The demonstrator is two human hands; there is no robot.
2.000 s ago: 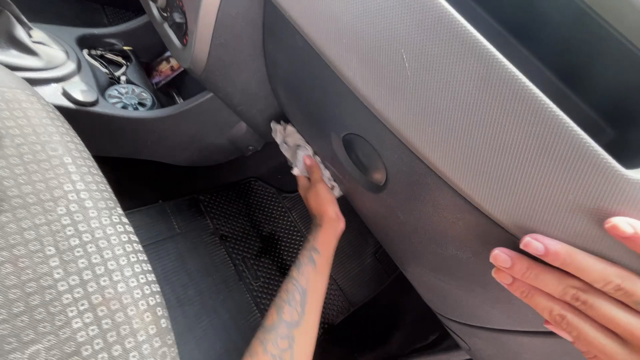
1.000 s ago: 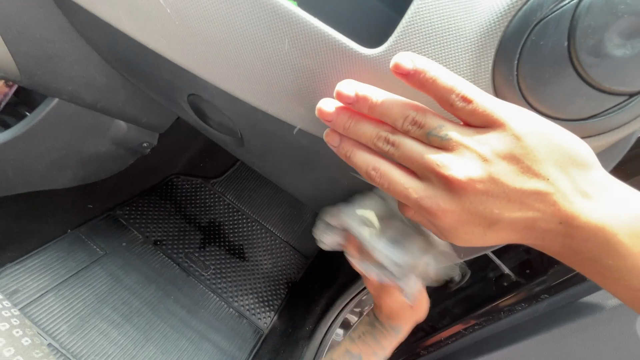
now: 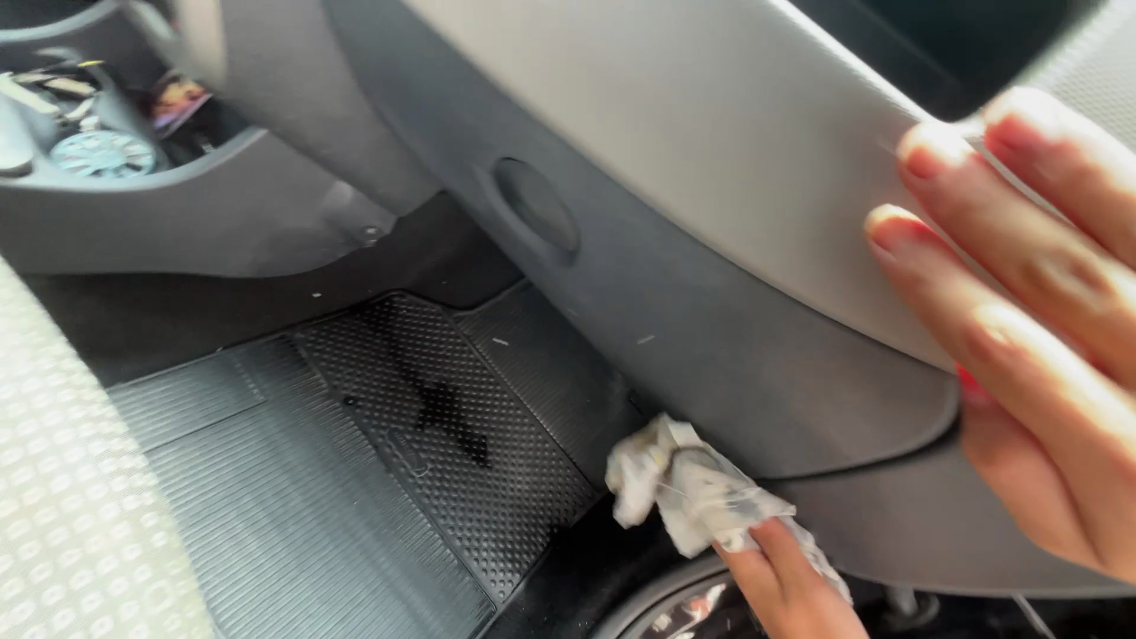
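My left hand (image 3: pixel 785 577) reaches up from the bottom edge and grips a crumpled, whitish wipe or cloth (image 3: pixel 701 484). The cloth lies against or close to the lower edge of the dark grey lower dashboard panel (image 3: pixel 710 355); contact is not certain. At the right, my right hand (image 3: pixel 1047 311) rests with fingers spread on the lighter dashboard trim (image 3: pixel 710 151), near the rim of an open storage recess. It holds nothing visible, and its thumb is hidden. A round recess (image 3: pixel 537 209) is set in the dark panel.
Below lies a black rubber floor mat (image 3: pixel 337 497) with a dark wet-looking patch. A patterned seat (image 3: pixel 71 479) borders the left. The centre console (image 3: pixel 204 213) holds a round blue-grey item (image 3: pixel 104 155) and small things. A shiny curved part, perhaps a door-sill speaker (image 3: pixel 692 612), shows at the bottom.
The cloth in my left hand was by the inner end of the dark panel two seconds ago and is now at its outer lower end. My right hand stays on the dashboard. The view has shifted.
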